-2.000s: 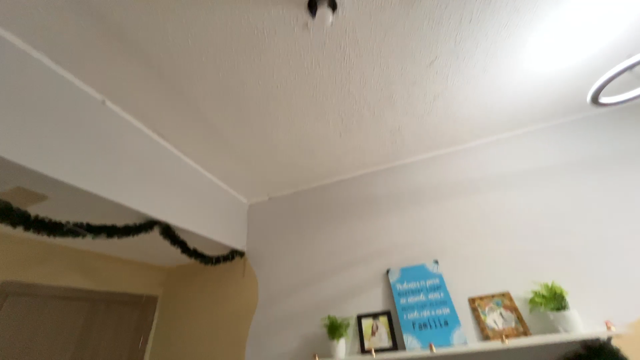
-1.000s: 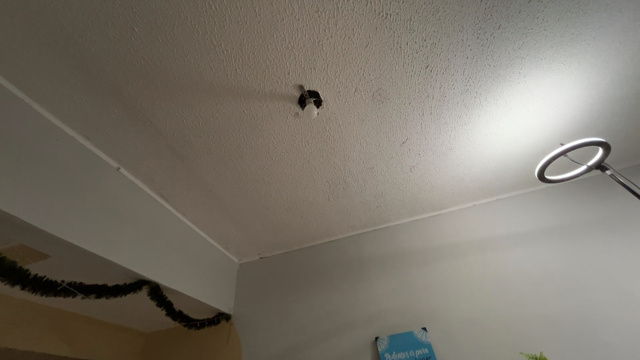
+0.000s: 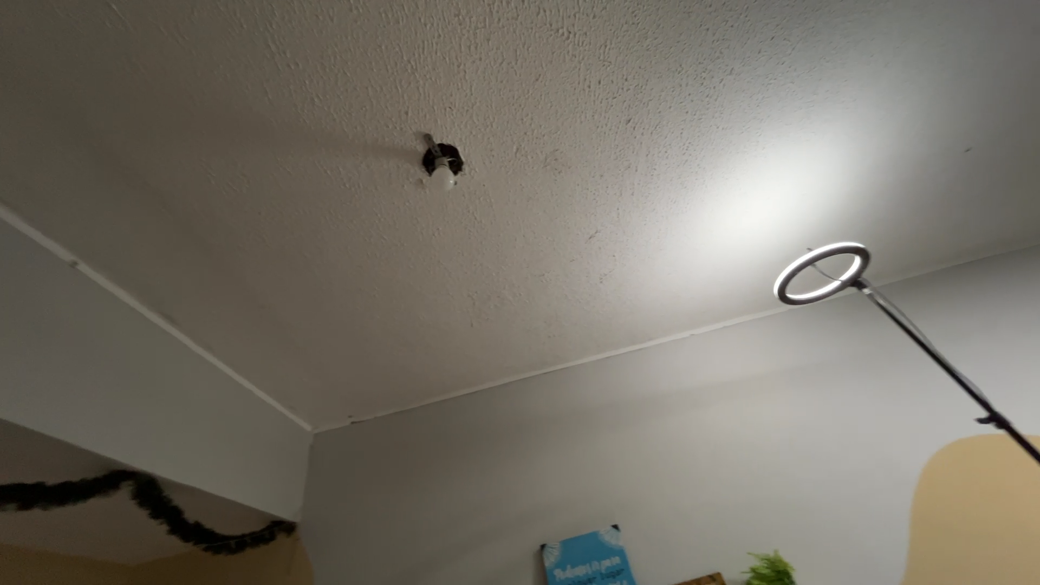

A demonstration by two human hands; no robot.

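Neither my left hand nor my right hand is in the head view. A light bulb (image 3: pixel 444 178) hangs from a dark round opening in the textured ceiling (image 3: pixel 504 244). At the right, a lit ring light (image 3: pixel 782 288) points up on its dark pole (image 3: pixel 934 355) and casts a bright patch on the ceiling. What my hands hold or touch cannot be seen.
Dark green garland (image 3: pixel 166 512) droops along the beam at lower left. On the grey wall (image 3: pixel 455 487), a blue sign (image 3: pixel 587 561) bearing writing shows at the bottom edge, beside the top of a frame (image 3: pixel 705 580) and a green plant (image 3: pixel 769 569).
The view has tilted up and shifted right. The ceiling bulb stands lower in view, the ring light's pole shows, and the shelf seen earlier has dropped out of sight.
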